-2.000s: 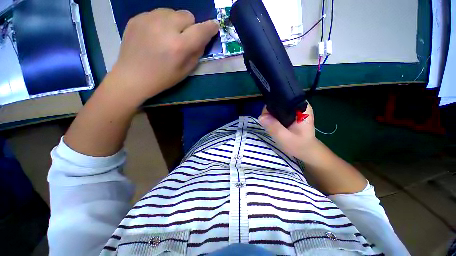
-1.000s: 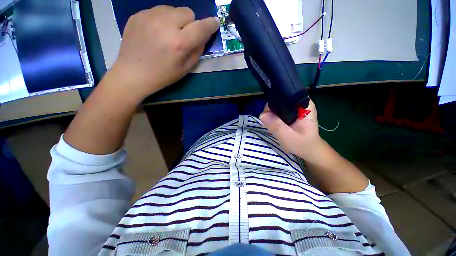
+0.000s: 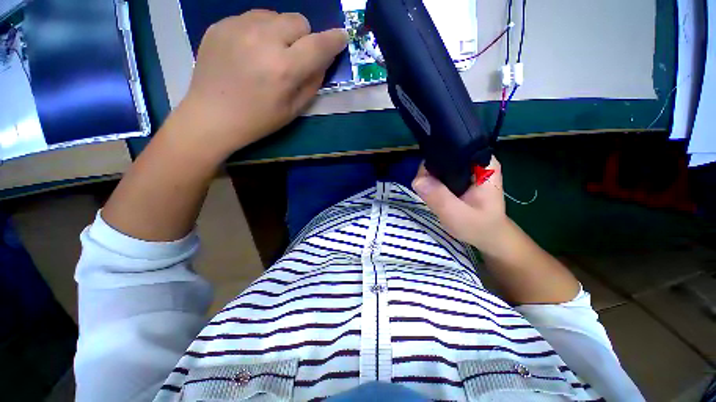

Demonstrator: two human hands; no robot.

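My right hand [image 3: 469, 206] is shut on the rear end of the black hot glue gun [image 3: 430, 98], which has a pale label and a red part at the handle end. Its front end lies over the tablet unit, and the nozzle is hidden. The unit has a dark panel [image 3: 187, 41] at left, a white half [image 3: 460, 17] at right and a green circuit board [image 3: 369, 72] between them. My left hand [image 3: 263, 78] rests over the dark panel, fingers curled, index fingertip at the board's edge. Whether it pinches something small there cannot be seen.
Another dark-and-white unit [image 3: 82, 74] lies at the left on the green bench [image 3: 314, 132]. The beige mat [image 3: 589, 55] lies under the work. White plugs [image 3: 511, 75] with thin dark and red wires lie right of the glue gun. White sheets [image 3: 701, 94] stand at the far right.
The glue gun and my right hand have shifted slightly to the right. The red part has turned a little. My left hand stays nearly in place at the board.
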